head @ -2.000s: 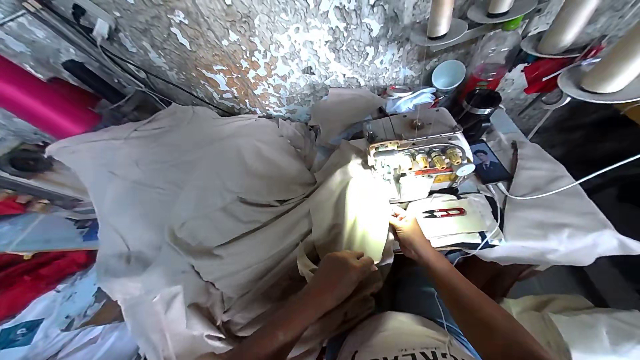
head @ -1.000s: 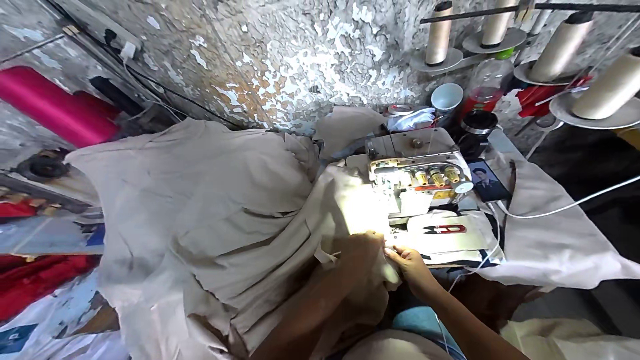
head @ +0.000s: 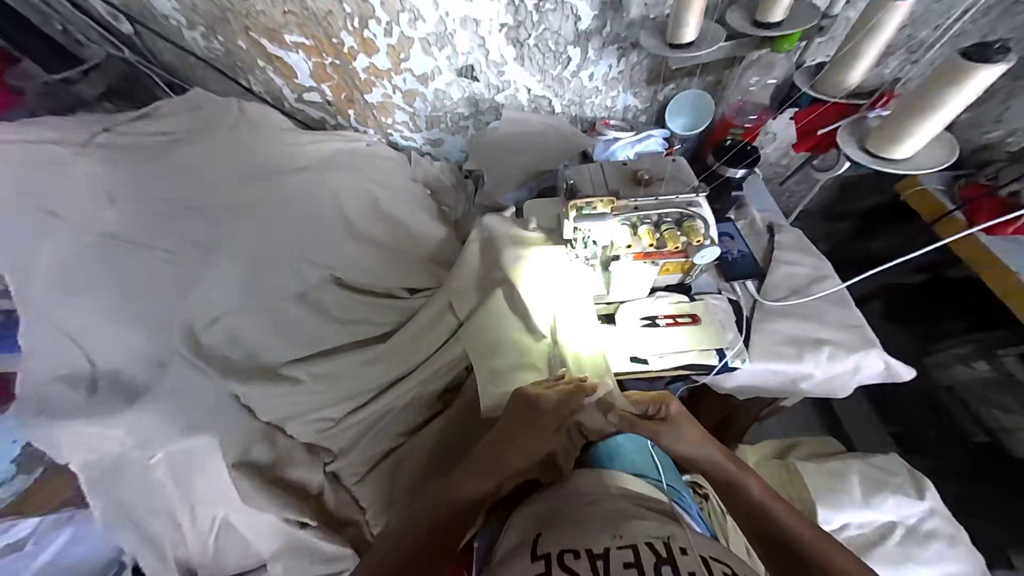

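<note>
My left hand (head: 552, 408) rests on beige fabric (head: 504, 344), its fingers closed on the fabric near the table's front edge. Just to its right, my right hand (head: 660, 420) pinches the same fabric's edge between thumb and fingers. The fabric runs from my hands up to the lit needle area of an overlock sewing machine (head: 644, 200). A large heap of it spreads over the left side. Red-handled thread snips (head: 672, 320) lie on a pale pad right of the needle area.
Thread cones (head: 940, 100) stand on holders at the upper right. Behind the machine are a light blue cup (head: 689, 112) and a plastic bottle (head: 752, 88). A phone (head: 736, 252) with a white cable lies at the machine's right. A peeling wall (head: 384, 64) borders the back.
Both hands have moved back from the machine toward my body, still on the fabric. A longer stretch of fabric now shows between the machine and my hands. The view has shifted closer.
</note>
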